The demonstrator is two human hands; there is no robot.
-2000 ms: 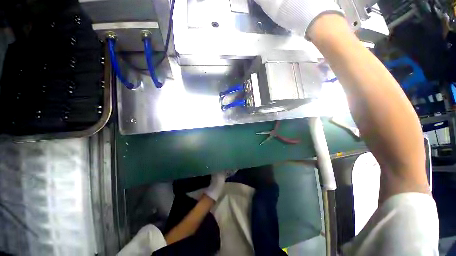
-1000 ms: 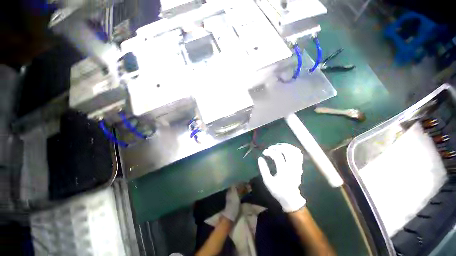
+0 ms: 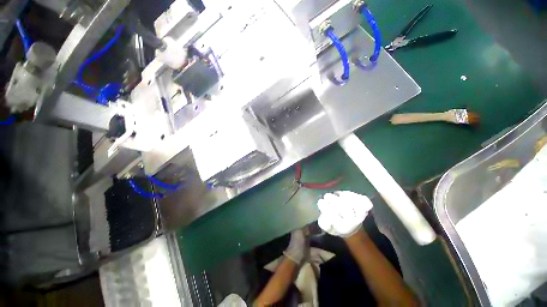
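My right hand [image 3: 344, 213], in a white glove, is over the front of the green mat with its fingers curled; whether it holds anything does not show. My left hand [image 3: 297, 244], also gloved, is lower and to the left, over my lap at the bench's front edge. A small dark shape is at its fingertips, too small and dim to name. The press fixture [image 3: 231, 150] stands ahead, overexposed, with a dark block [image 3: 199, 77] at its centre.
Red-handled pliers [image 3: 300, 183] lie by the machine's plate. A white tube [image 3: 390, 190] crosses the bench edge. A brush [image 3: 435, 117] and black-handled pliers [image 3: 417, 39] lie right. The right parts tray [image 3: 445, 207], left black parts [image 3: 129, 213] and blister tray [image 3: 144, 276] flank the mat.
The view has turned right, from the machine towards the brush and right tray. My right hand has come back from the machine to near my left, and its fingers have curled in the last second.
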